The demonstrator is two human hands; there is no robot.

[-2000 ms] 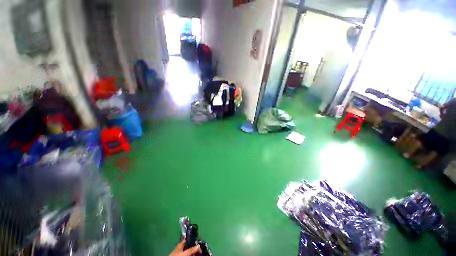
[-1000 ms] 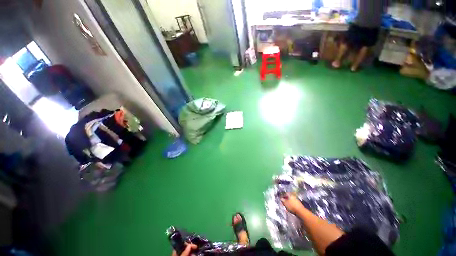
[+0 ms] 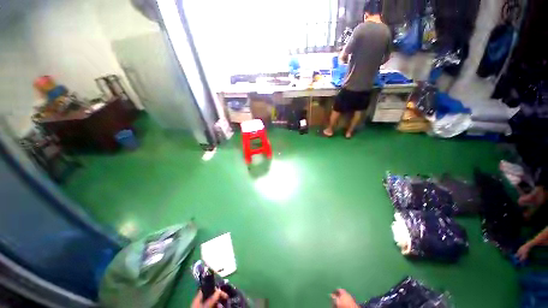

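My left hand (image 3: 207, 299) is at the bottom edge, left of centre, closed around a short black torch (image 3: 207, 283) that points up. Dark, shiny film-wrapped material (image 3: 233, 297) shows beside this hand; whether the hand holds it too is unclear. My right hand (image 3: 344, 298) is at the bottom edge, partly cut off, its grip unclear. A bagged dark garment pile (image 3: 408, 296) lies just right of it, cut off by the edge.
More bagged garments (image 3: 429, 234) lie on the green floor at right, near another person's hands (image 3: 529, 246). A red stool (image 3: 256, 142) stands before a long table (image 3: 312, 91), where a person (image 3: 365, 60) stands. A green sack (image 3: 150, 261) and white sheet (image 3: 219, 254) lie at left.
The view has swung right, towards the table and the people. My right hand, earlier over the large garment pile, is now lower in view at the edge. My left hand still holds the torch.
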